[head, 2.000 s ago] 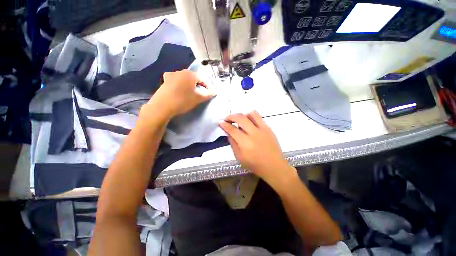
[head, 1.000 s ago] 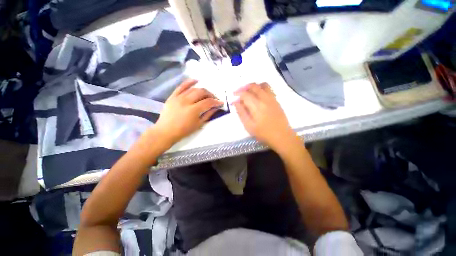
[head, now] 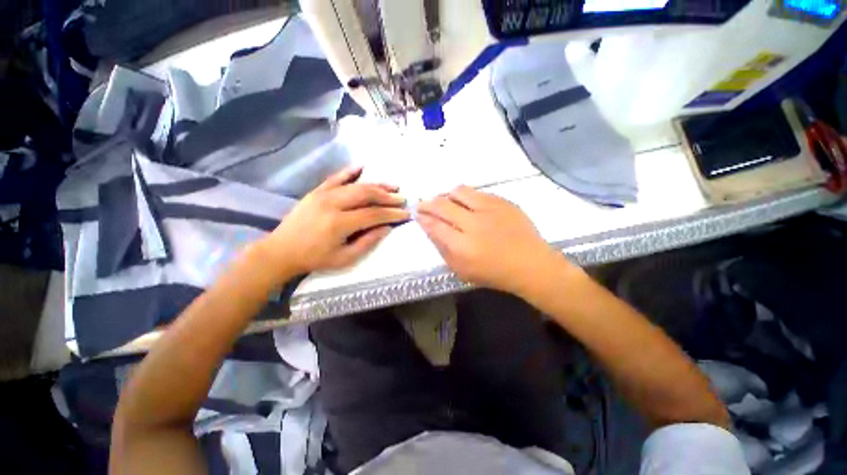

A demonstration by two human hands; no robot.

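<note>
My left hand (head: 339, 223) lies on the white table in front of the machine, fingers pointing right over the edge of pale grey cloth (head: 320, 158). My right hand (head: 478, 237) faces it, and the fingertips of both hands nearly meet at a small pale edge. The overexposed table hides what the fingertips hold. The presser foot area (head: 397, 113) is just beyond the hands, with a blue knob (head: 434, 115) beside it. Grey and dark cut pieces (head: 223, 209) spread out left of my left hand.
Stacked grey half-oval pieces (head: 562, 125) lie right of the needle. A smartphone (head: 746, 144) on a beige case and red scissor loops (head: 825, 153) are at the right end. A measuring tape (head: 650, 232) runs along the front edge. Cloth heaps (head: 246, 385) hang below.
The hands have moved back from the needle toward the table's front and come closer together. The dark edge seen between them a second ago no longer shows. The view has tilted down.
</note>
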